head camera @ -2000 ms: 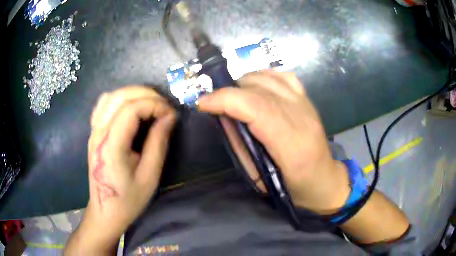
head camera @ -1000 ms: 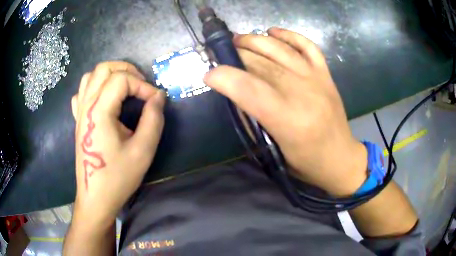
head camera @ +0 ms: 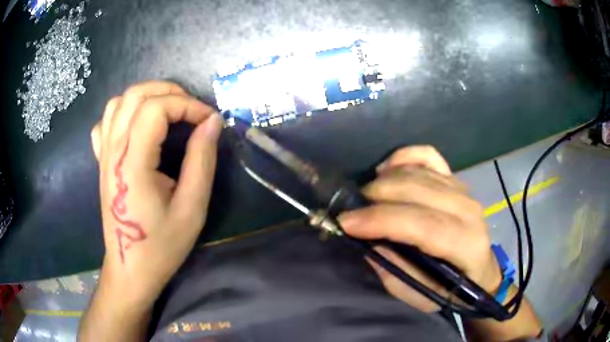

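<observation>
A blue circuit board (head camera: 341,77) with glare lies flat on the dark green bench top. My left hand (head camera: 157,160) has thumb and index fingertips pinched together at the board's lower left corner; whatever is between them is too small or hidden to tell. My right hand (head camera: 428,224) holds a soldering iron (head camera: 284,155) by its black handle, its barrel pointing up and left to the board's lower left corner near my left fingertips. A thin curved silver feed tube (head camera: 275,190) runs below the barrel. The iron's very tip is blurred.
A pile of small clear components (head camera: 55,72) lies at the upper left. Another blue board (head camera: 40,8) shows at the top left edge. Black cords (head camera: 530,220) loop at the right past my wrist, which has a blue band (head camera: 503,270). The bench's front edge runs below my hands.
My right hand has moved down and right, and the iron has swung from pointing up the bench to the board's lower left corner. The board is now largely uncovered. My left hand stays pinched.
</observation>
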